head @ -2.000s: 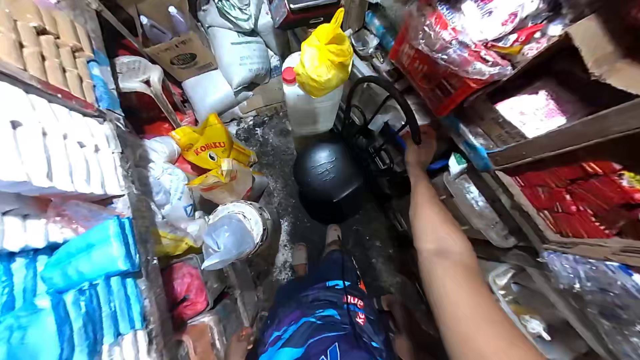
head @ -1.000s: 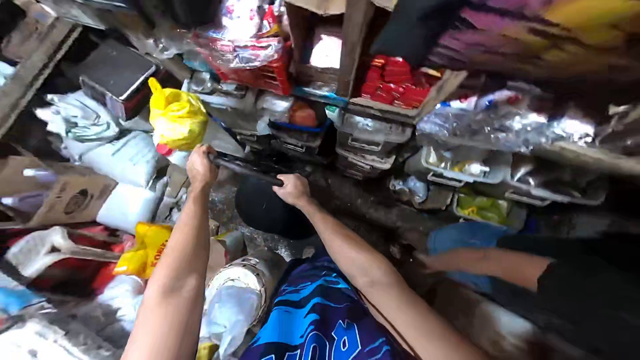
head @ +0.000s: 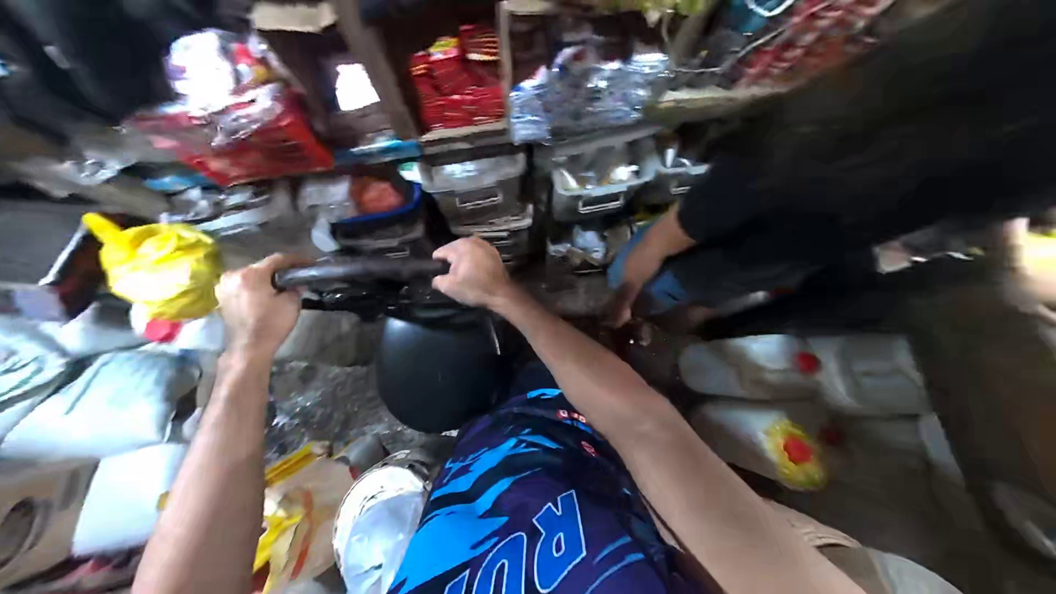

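Note:
My left hand (head: 260, 301) is closed around the left end of a dark curved handle (head: 359, 271). The other end of that bar is in my right hand (head: 472, 272). Behind and below the bar, dark parts blur together, so I cannot tell what it belongs to. Just beneath sits a round black seat-like piece (head: 437, 371), close to my body. A yellow plastic bag (head: 161, 264) lies left of my left hand, over a white container with a red cap (head: 162, 330).
Shelves ahead hold red packets (head: 458, 82) and plastic drawers (head: 478, 186). On the right a person in a black shirt (head: 775, 181) bends low, one hand down. White jugs (head: 742, 367) lie behind them. White sacks (head: 107, 400) and a white bucket (head: 384, 503) are at left and below.
Two seconds ago only my right hand was seen at the curved handle; now both hands hold it. The view has swung right, and the person in black shows much more than one second ago.

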